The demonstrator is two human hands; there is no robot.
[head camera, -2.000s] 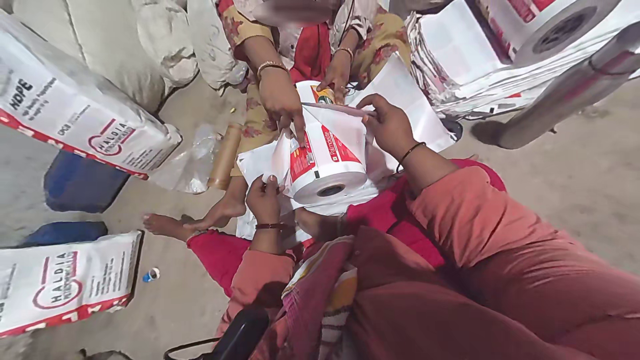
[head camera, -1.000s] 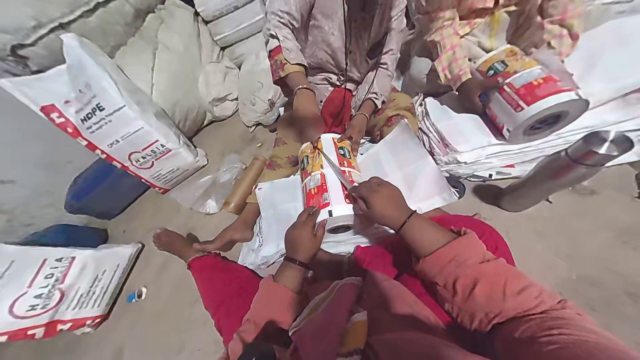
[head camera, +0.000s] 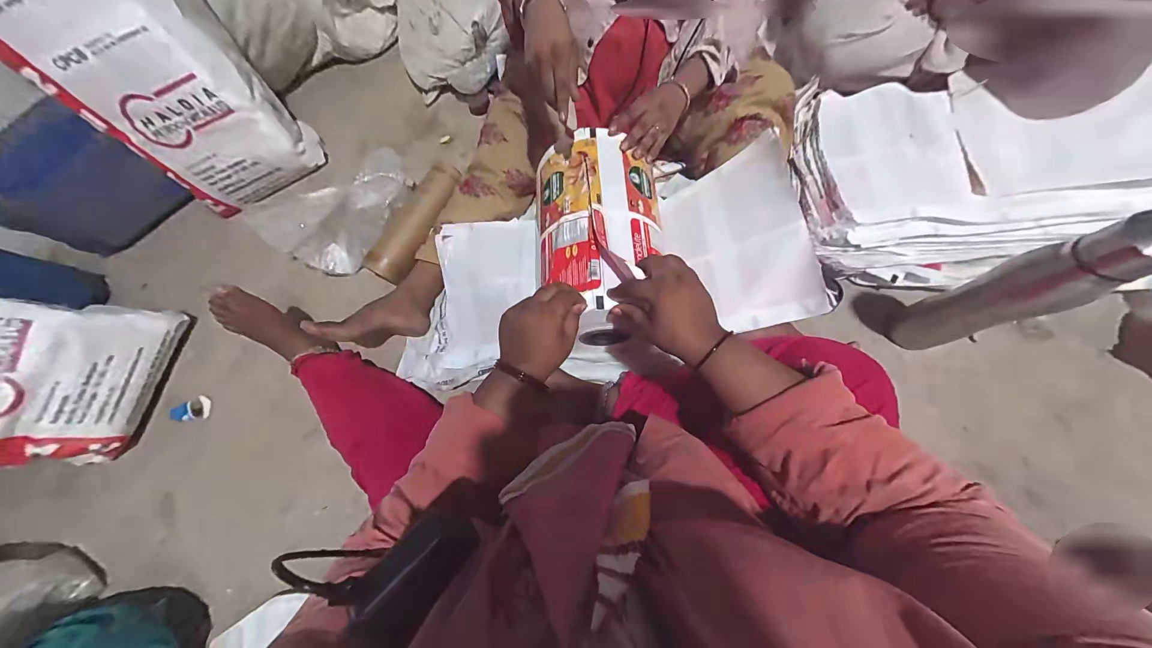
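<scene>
A roll of printed packaging film [head camera: 567, 234] lies on white sheets [head camera: 747, 234], its near end toward me with a dark core opening. My left hand [head camera: 542, 333] rests at the near left edge of the roll, fingers bent; whether it pinches the film cannot be told. In my right hand [head camera: 670, 306] is a thin reddish strip [head camera: 612, 255], pinched at the near right side and lying slanted over the roll. Across from me, a co-worker's two hands [head camera: 646, 121] are at the far end of the roll, one touching its top edge.
Printed white sacks [head camera: 193, 112] stand at the left beside blue containers [head camera: 76, 171]. A brown cardboard tube [head camera: 414, 220] and clear plastic [head camera: 337, 238] lie near the co-worker's leg. A stack of white sheets [head camera: 886, 171] and a metal bottle [head camera: 999, 297] are at the right.
The film that my hands held raised two seconds ago now lies against the roll, with the reddish strip across it. The second roll seen at the right earlier is out of view.
</scene>
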